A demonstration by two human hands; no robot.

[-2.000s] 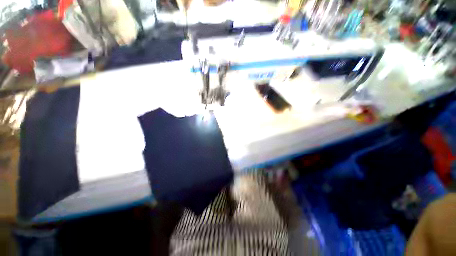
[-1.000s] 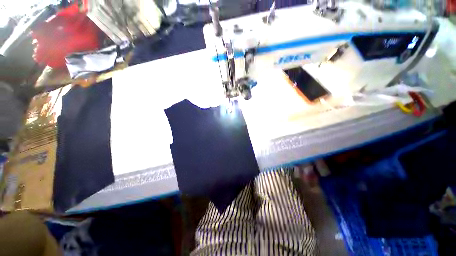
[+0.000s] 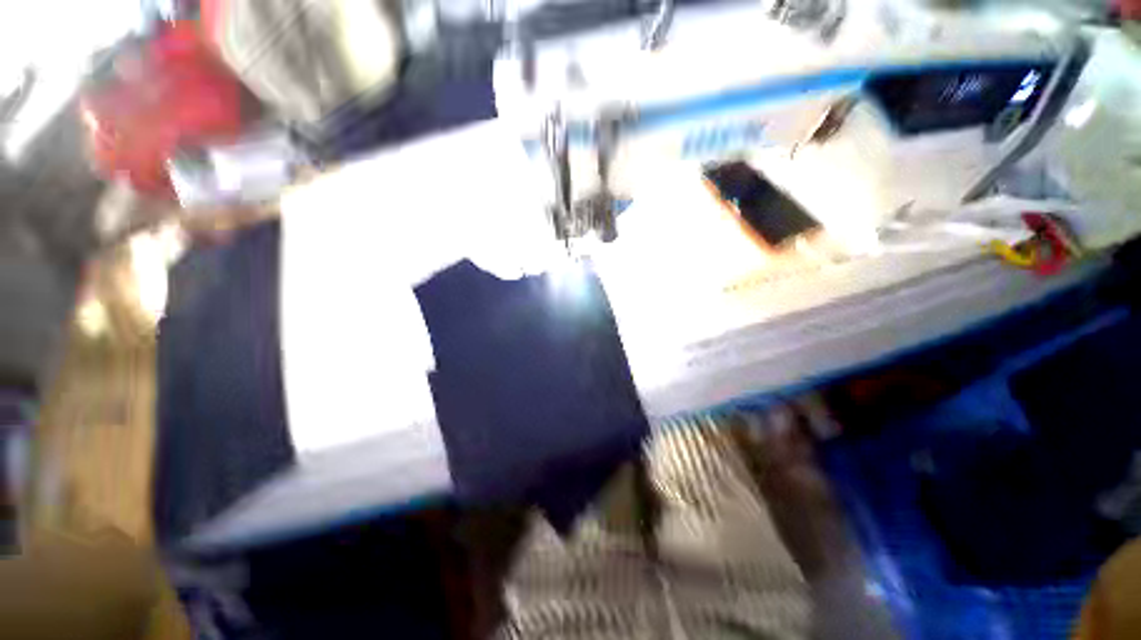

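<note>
A dark navy fabric panel (image 3: 532, 381) lies on the white machine table with its upper edge at the lit needle area (image 3: 569, 256). Its pointed lower end hangs over the table's front edge above the wearer's striped lap. Whether the presser foot is down on it is too blurred to tell. A second dark panel (image 3: 219, 369) lies at the table's left end. Neither of my hands can be made out. Smooth, blurred tan shapes, possibly my arms, are cut off at the bottom left and bottom right corners, with no fingers showing.
The white sewing machine head (image 3: 776, 106) stands across the back. A smartphone (image 3: 761, 204) lies right of the needle. Yellow and red snips (image 3: 1041, 244) lie at the right table edge. A blue basket (image 3: 895, 538) holding dark pieces is below right. Red cloth (image 3: 163, 106) is behind left.
The view has swung and shifted, and is blurrier than a second ago. A tan shape has come in at the bottom right corner. The panels and tools keep their places on the table.
</note>
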